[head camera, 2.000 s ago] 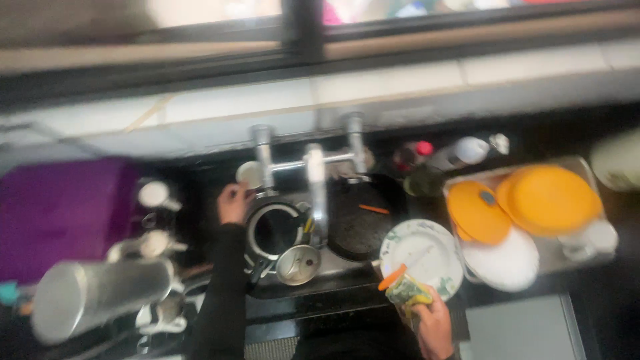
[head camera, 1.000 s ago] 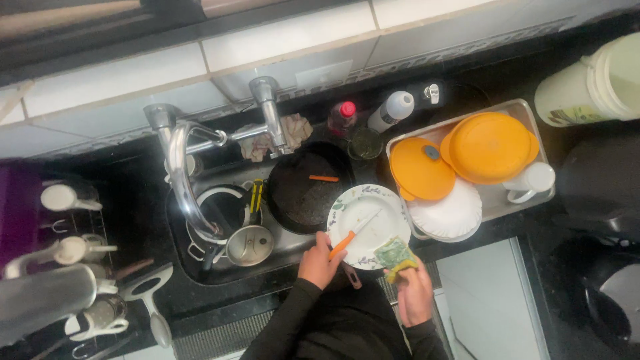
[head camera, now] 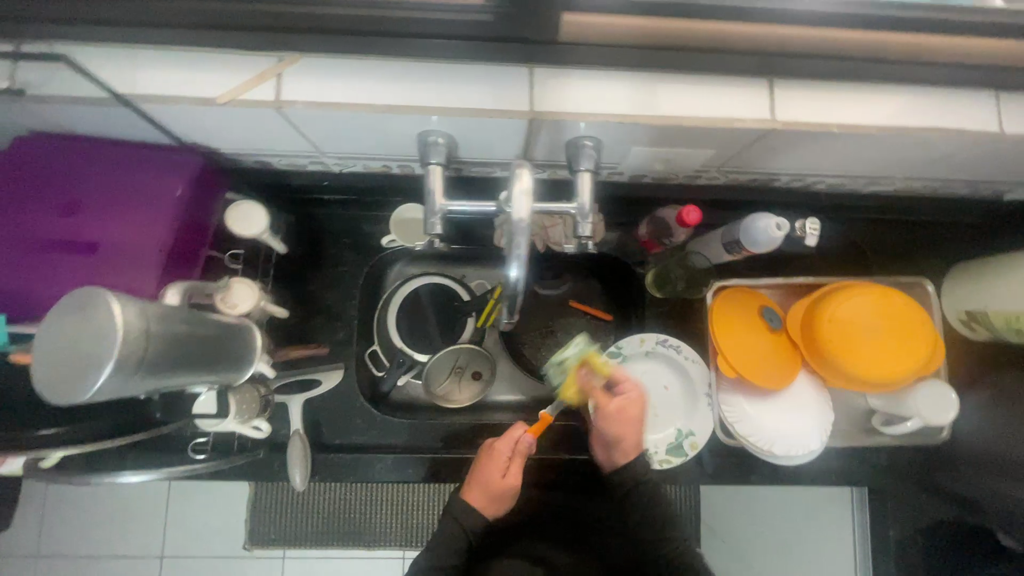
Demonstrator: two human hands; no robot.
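Observation:
My left hand (head camera: 498,470) grips the orange handle of a knife (head camera: 542,422) at the front edge of the sink (head camera: 400,406). A yellow and green sponge (head camera: 578,370) is in my right hand (head camera: 620,416), pressed around the knife's blade and blurred. Close to the right hand, a white plate with a floral rim (head camera: 668,392) lies on the counter beside the sink. Inside the sink are a dark pan (head camera: 544,336) with an orange-handled utensil (head camera: 591,310) on it, a pot with a pale rim (head camera: 428,318) and a small metal pan (head camera: 459,376).
A chrome faucet (head camera: 520,240) arches over the sink. To the right, a metal tray (head camera: 848,436) holds orange containers (head camera: 868,336), white plates (head camera: 776,412) and a mug (head camera: 920,406). Bottles (head camera: 740,238) stand behind. Left are a metal pitcher (head camera: 152,346), cups (head camera: 248,218) and a purple container (head camera: 104,216).
The knife has left the plate and is held in my left hand, with the sponge around its blade. Two seconds ago my left hand was near the faucet. The view has swung.

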